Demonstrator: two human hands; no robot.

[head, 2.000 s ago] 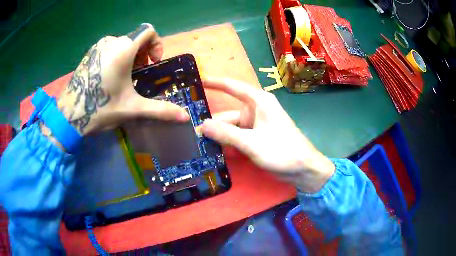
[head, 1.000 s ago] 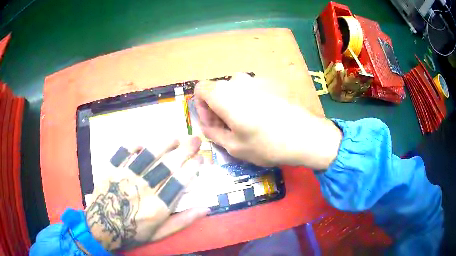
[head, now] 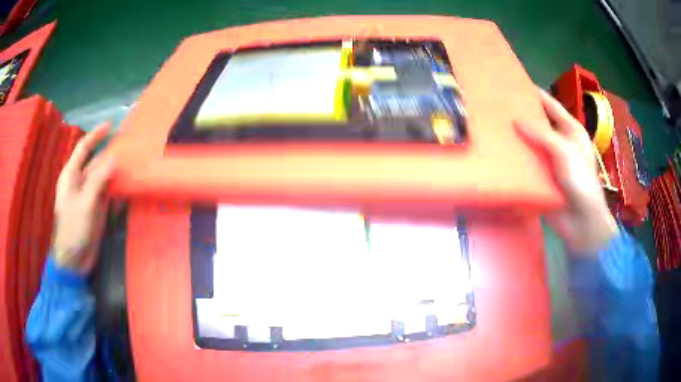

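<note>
My left hand (head: 81,198) and my right hand (head: 571,160) grip the two short sides of an orange-red foam tray (head: 336,173). A tablet assembly with a white-silver battery (head: 272,86) and a blue mainboard (head: 407,82) lies in this tray. The raised tray is blurred and overlaps the far part of a second foam tray (head: 515,298). The second tray holds another open tablet (head: 336,276), which is washed out by glare. Whether the two trays touch is not clear.
Stacked orange-red foam trays (head: 26,246) stand at the left, with a partly visible board on a tray behind them. The red tape dispenser (head: 579,97) with its yellow roll is at the right. Folded red bags (head: 666,216) lie beyond it on the green mat (head: 127,45).
My hands have left the tablet surface and moved apart to the sides of a foam tray. Two trays with tablets now show, one overlapping the other. The view has shifted too.
</note>
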